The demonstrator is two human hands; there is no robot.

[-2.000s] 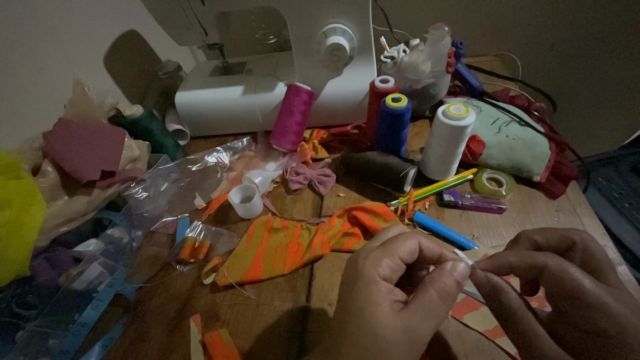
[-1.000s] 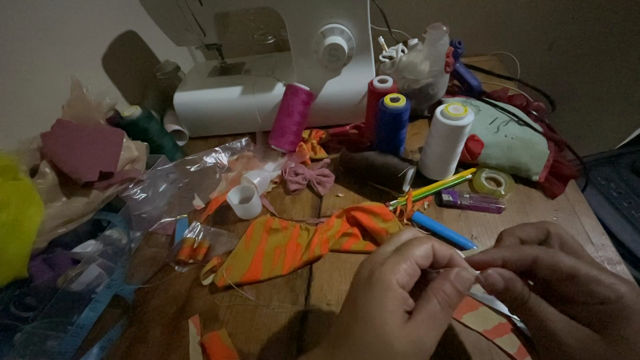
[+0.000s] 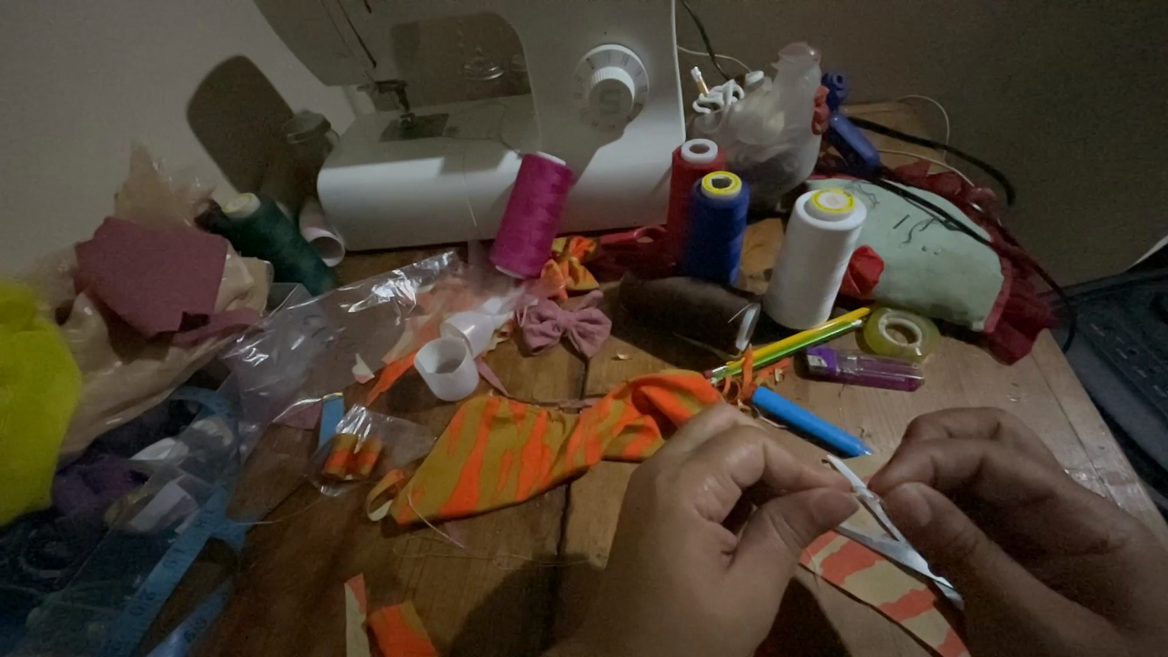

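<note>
My left hand (image 3: 730,529) pinches one part of a narrow white strip (image 3: 876,502) between thumb and forefinger. Opposite it, my right hand (image 3: 1013,520) grips the same strip with its fingertips, the two hands almost touching. Beneath the strip lies a pale and orange patterned fabric piece (image 3: 890,584), partly covered by my hands. Just beyond my left hand, an orange and mustard patterned fabric piece (image 3: 520,447) lies gathered on the wooden table. A blue pen-like stick (image 3: 808,422) rests behind my hands.
A white sewing machine (image 3: 502,201) stands at the back. Before it are magenta (image 3: 532,215), blue (image 3: 717,228) and white (image 3: 815,260) thread cones. A purple lighter (image 3: 864,369), a tape roll (image 3: 899,335) and a pincushion (image 3: 922,246) sit at right; plastic bags (image 3: 319,328) crowd the left.
My hands have shifted slightly apart, and more of the white strip now shows between them. The items on the table stay where they were.
</note>
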